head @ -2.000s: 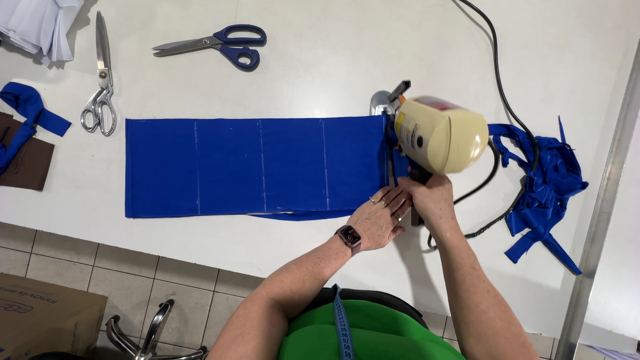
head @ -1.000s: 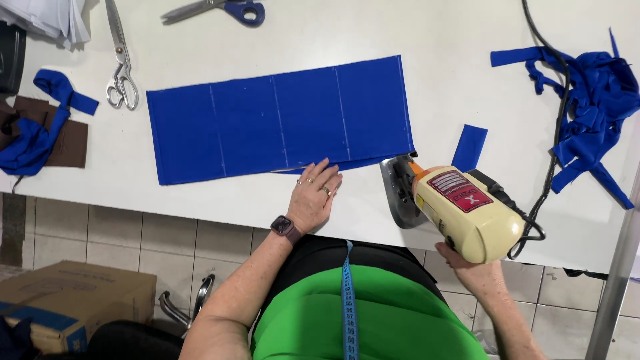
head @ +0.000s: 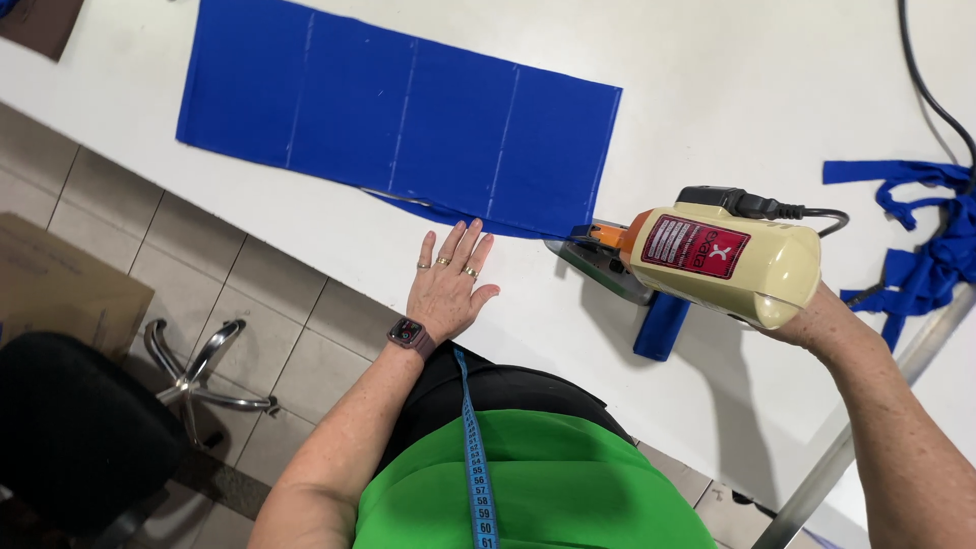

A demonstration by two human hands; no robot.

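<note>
A stack of blue fabric (head: 396, 114) with chalk lines across it lies on the white table. My left hand (head: 451, 284) rests flat, its fingertips at the fabric's lower edge, fingers slightly apart, with rings and a watch. On the right, my right hand (head: 801, 324) is round the handle of a cream and orange electric fabric cutter (head: 709, 263), mostly hidden behind its motor body. The cutter's base plate (head: 602, 273) sits on the table, and its front meets the fabric's lower right corner. A narrow blue strip (head: 660, 326) lies beneath and beside the base.
Tangled blue fabric scraps (head: 926, 259) lie at the right, near the cutter's black power cord (head: 919, 84). A metal rail (head: 831, 465) runs along the lower right. Below left are a cardboard box (head: 69, 286) and a black chair (head: 84, 435). Brown material (head: 46, 23) lies at top left.
The cutter, in my right hand, has turned from the fabric's right edge to its lower right corner. My left hand has moved off the fabric's top to its lower edge. The view has shifted and rotated.
</note>
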